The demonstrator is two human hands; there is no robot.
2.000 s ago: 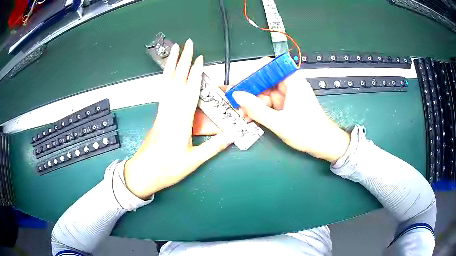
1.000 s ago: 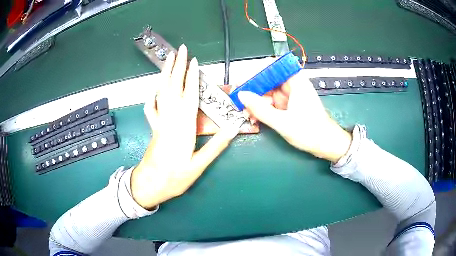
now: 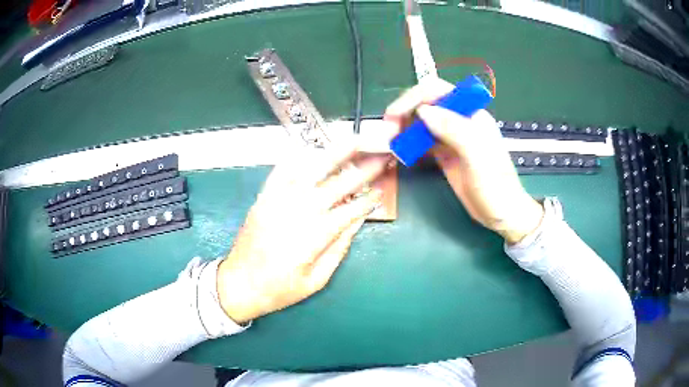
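A strip module [image 3: 291,103] lies underside up, slanting from the back left to the middle. My left hand [image 3: 302,227] covers its near part, with fingers and thumb at its near end. My right hand [image 3: 472,162] holds the bright blue probe block [image 3: 440,123], its lower left end close to my left fingertips; whether it touches the strip is not clear. A thin red wire [image 3: 492,72] loops from the block's upper end. The copper-coloured base plate [image 3: 387,200] shows under the hands, mostly hidden.
Black dotted strips [image 3: 121,227] lie in a group at left. Two more [image 3: 555,162] lie behind my right hand, with packed strips [image 3: 653,219] at far right. A black cable [image 3: 356,68] runs back from the plate. A pale strip [image 3: 420,41] lies behind the block. A white band [image 3: 219,147] crosses the bench.
The strip has slid back and right, showing more of its far part. My left hand has moved right and its fingers now bend over the strip. The blue block has moved right. The view has shifted.
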